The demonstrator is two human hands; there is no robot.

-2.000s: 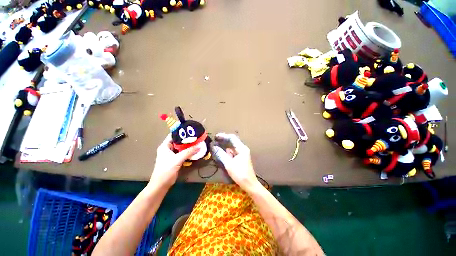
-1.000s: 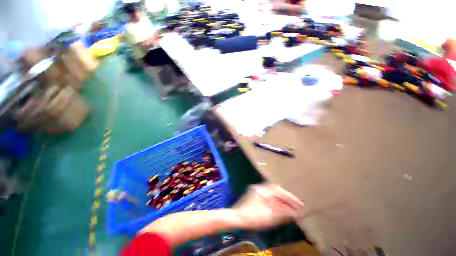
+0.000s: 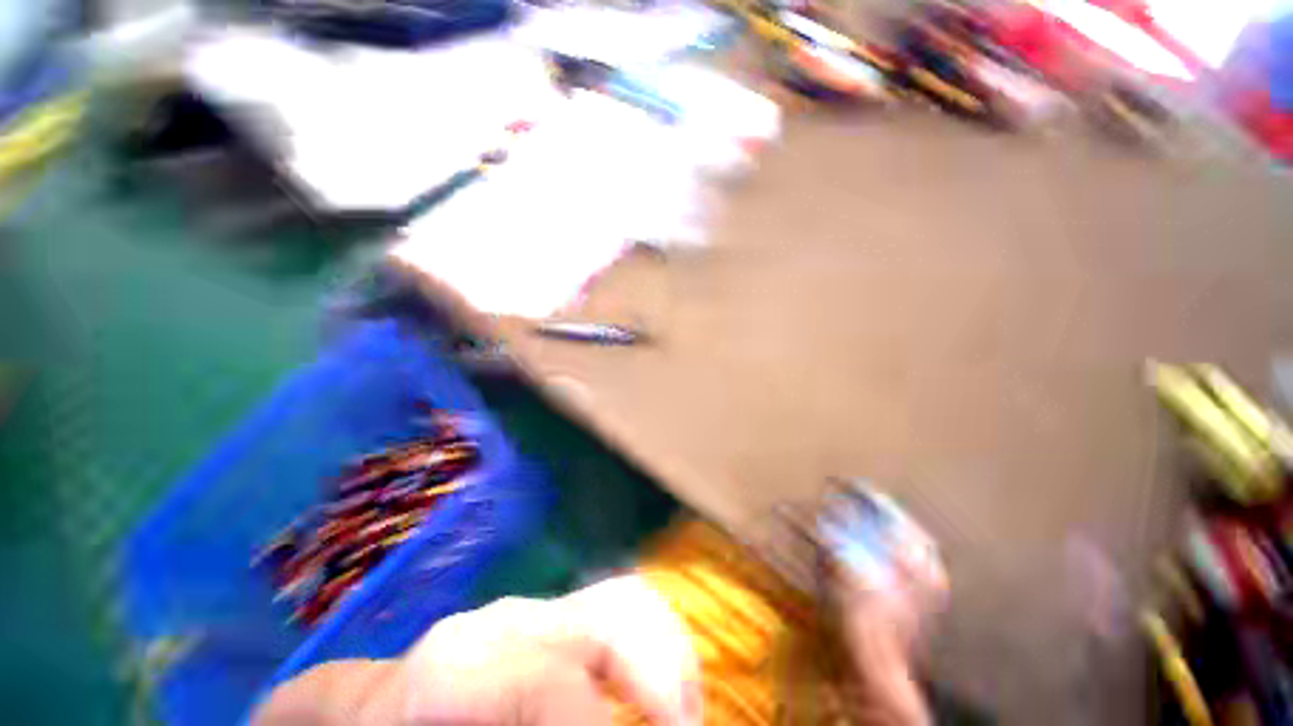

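The frame is strongly blurred. My left hand is large at the bottom, over the edge of the patterned yellow-orange apron; its fingers look curled, but I cannot tell if it holds anything. My right hand is at the table's front edge, with a pale blue patch at its fingers; whether it holds something is unclear. The blue plastic crate is left of my left hand, with a heap of small black, red and yellow pieces in it.
The brown table carries white papers, a dark marker pen and, at right, the penguin pile with a yellow packet behind it. More blurred toys line the far side. Green floor lies left.
The view has swung left, then partly back right. The penguin seen in my left hand earlier is not visible now. My right hand is back in view; my left is nearer the camera.
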